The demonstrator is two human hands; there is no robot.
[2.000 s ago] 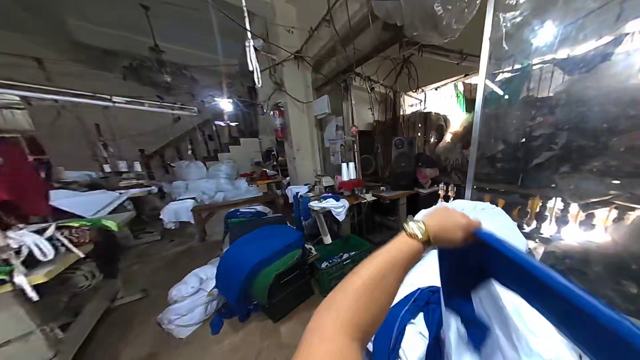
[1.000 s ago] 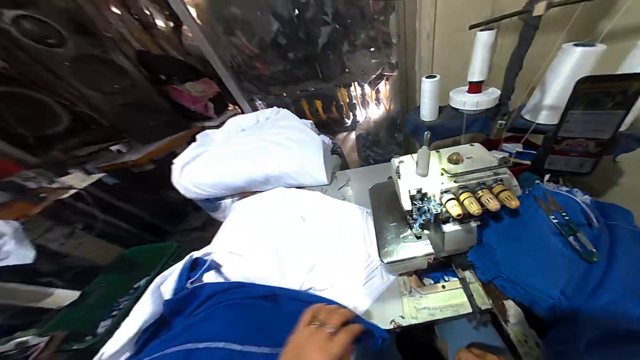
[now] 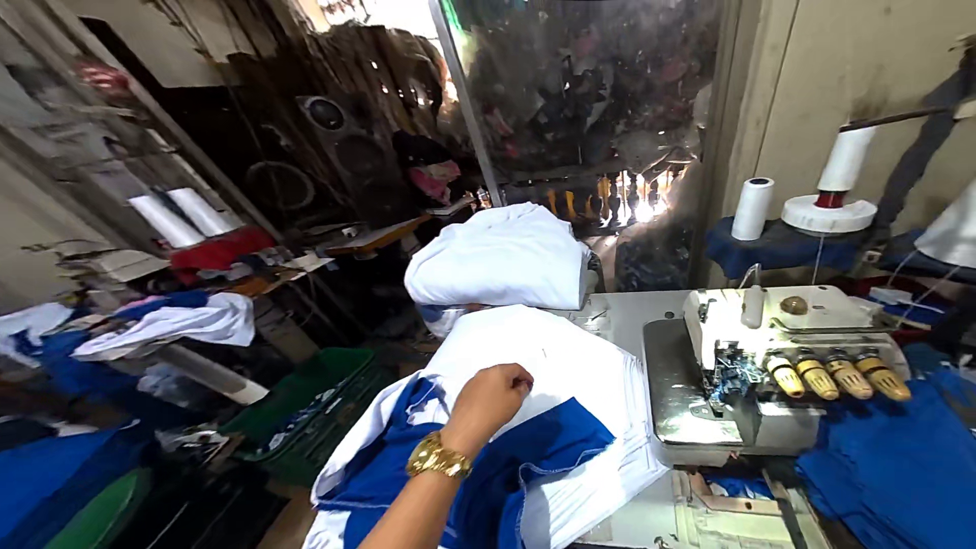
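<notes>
My left hand (image 3: 490, 402), with a gold watch at the wrist, is over a stack of white fabric pieces (image 3: 526, 343). Its fingers are curled; whether they pinch any cloth cannot be told. Under the wrist and forearm lies a blue and white garment piece (image 3: 545, 442) with a stitched edge. My right hand is out of view. Right of the stack stands an overlock sewing machine (image 3: 793, 335) with several yellow tension dials.
Behind the stack sits a folded white cloth bundle (image 3: 503, 263). Blue fabric (image 3: 888, 457) lies right of the machine, below thread cones (image 3: 752, 210). A green plastic crate (image 3: 305, 412) stands at left on the floor, near a table with white and blue garments (image 3: 175, 324).
The view has swung from the wider room to the sewing machine. The blue cloth, held up two seconds ago, now lies over the white stack. The hand seen at the machine's front has left view.
</notes>
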